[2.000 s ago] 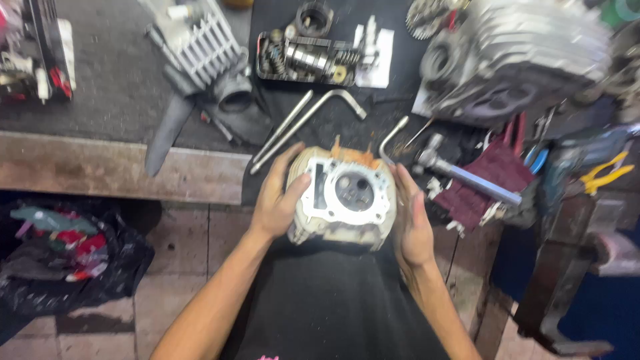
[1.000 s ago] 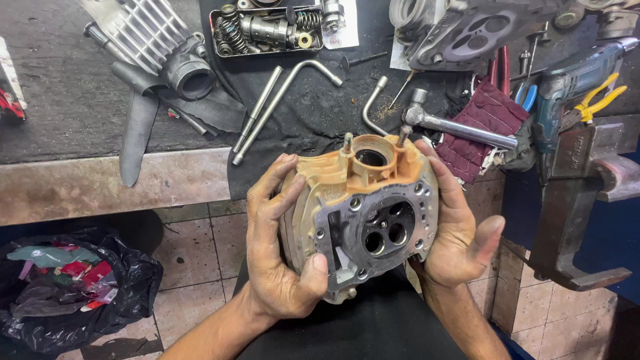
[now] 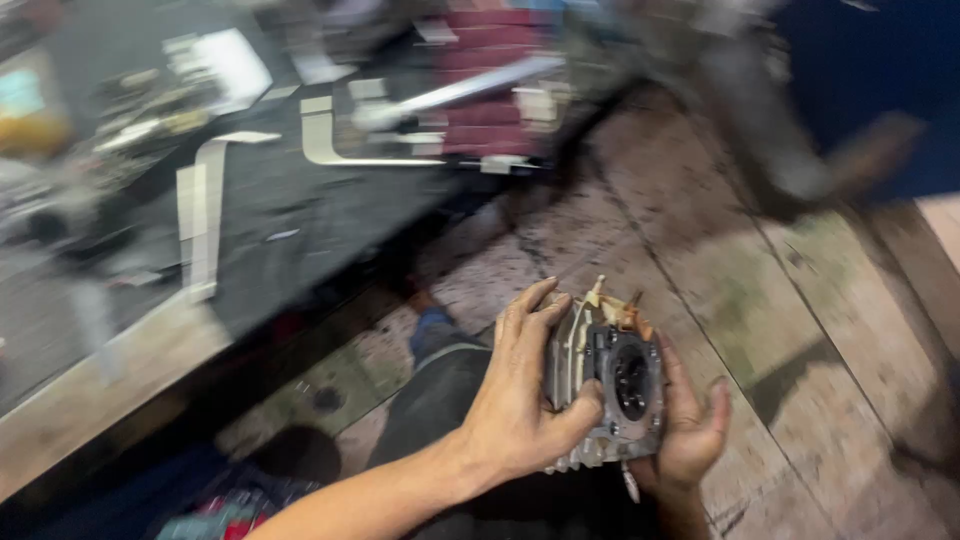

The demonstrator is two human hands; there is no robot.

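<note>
A finned metal engine cylinder head (image 3: pixel 609 439) is held between my two hands over my lap, its flat gasket face and round combustion chamber turned to the right. My left hand (image 3: pixel 525 390) grips its finned left side, with the thumb on the edge of the face. Along the right side, my right hand (image 3: pixel 686 420) supports it, thumb apart. The orange-stained port and a stud are at its top. On the dark bench, blurred, lie a hammer (image 3: pixel 480 86) across a dark red cloth (image 3: pixel 487 45), and bent metal wrenches (image 3: pixel 206 217).
The workbench edge (image 3: pixel 172 337) runs diagonally at the left, with blurred engine parts (image 3: pixel 142 120) on top. Tiled floor (image 3: pixel 735 300) lies below and to the right. A bag with colourful scraps (image 3: pixel 217 517) is at the bottom left. A blurred metal vise-like piece (image 3: pixel 780 142) stands at upper right.
The view has swung strongly. Both hands, still holding the cylinder head, have moved away from the bench, over the floor side. The head's face is now turned more sideways.
</note>
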